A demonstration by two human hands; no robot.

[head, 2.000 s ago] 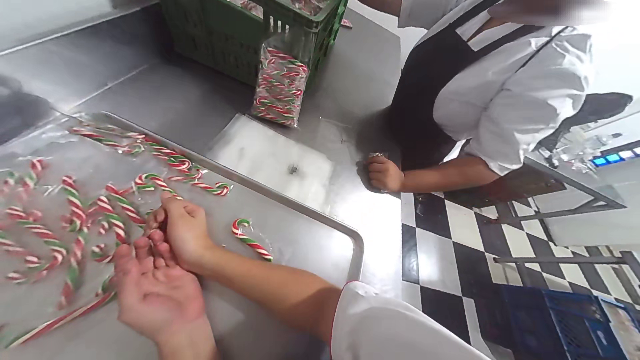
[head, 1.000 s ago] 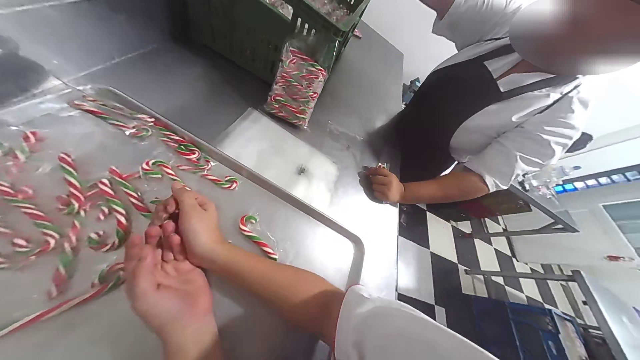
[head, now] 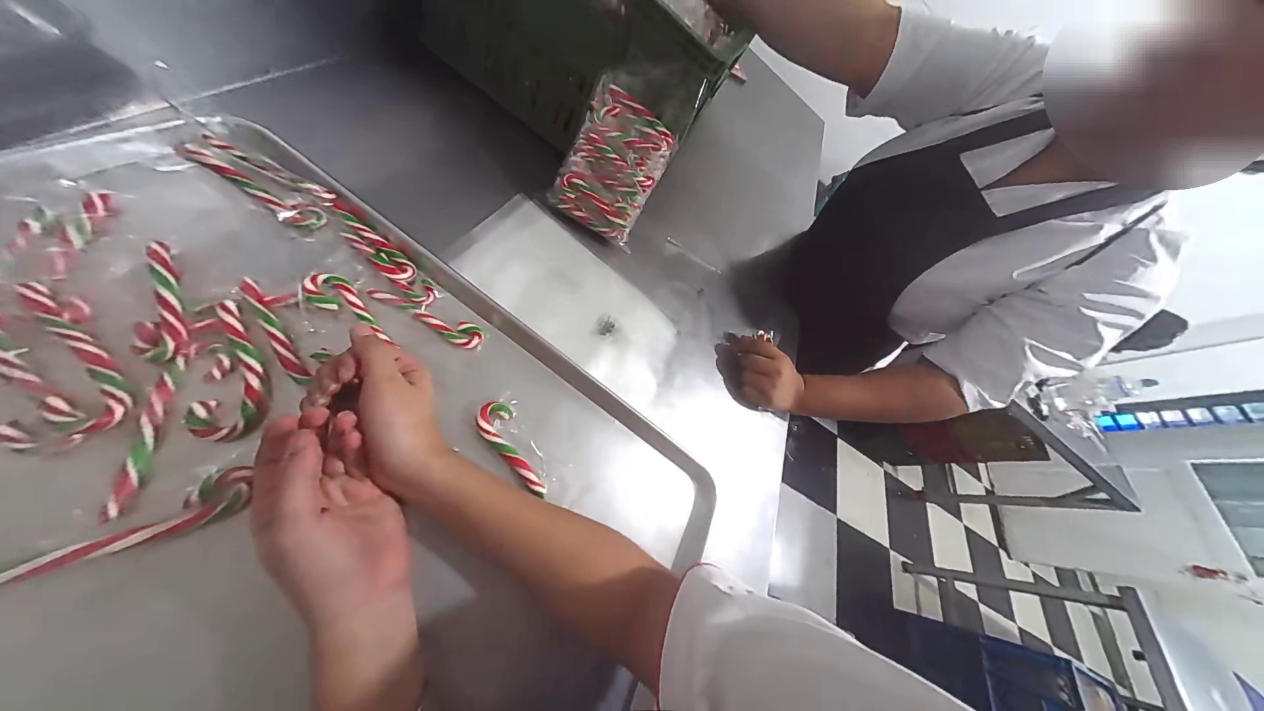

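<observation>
My right hand [head: 400, 420] reaches over a metal tray [head: 592, 390], its fingers bent beside the straight end of a wrapped red, white and green candy cane [head: 341, 286]. Whether it grips anything is hidden. Against its fingers rests my left hand [head: 341, 513], palm up, fingers loosely curled, with nothing visible on the palm. Wrapped candy canes [head: 247, 370] lie scattered to the left of both hands. One single candy cane [head: 509, 444] lies to the right, beyond my right forearm.
A clear bag of candy canes [head: 614, 163] leans against a green plastic crate [head: 504, 69]. A pale sheet [head: 563, 281] lies beside the tray on the metal table. Across the table stands a person in a dark apron [head: 879, 237], one fist [head: 765, 373] closed near the table edge.
</observation>
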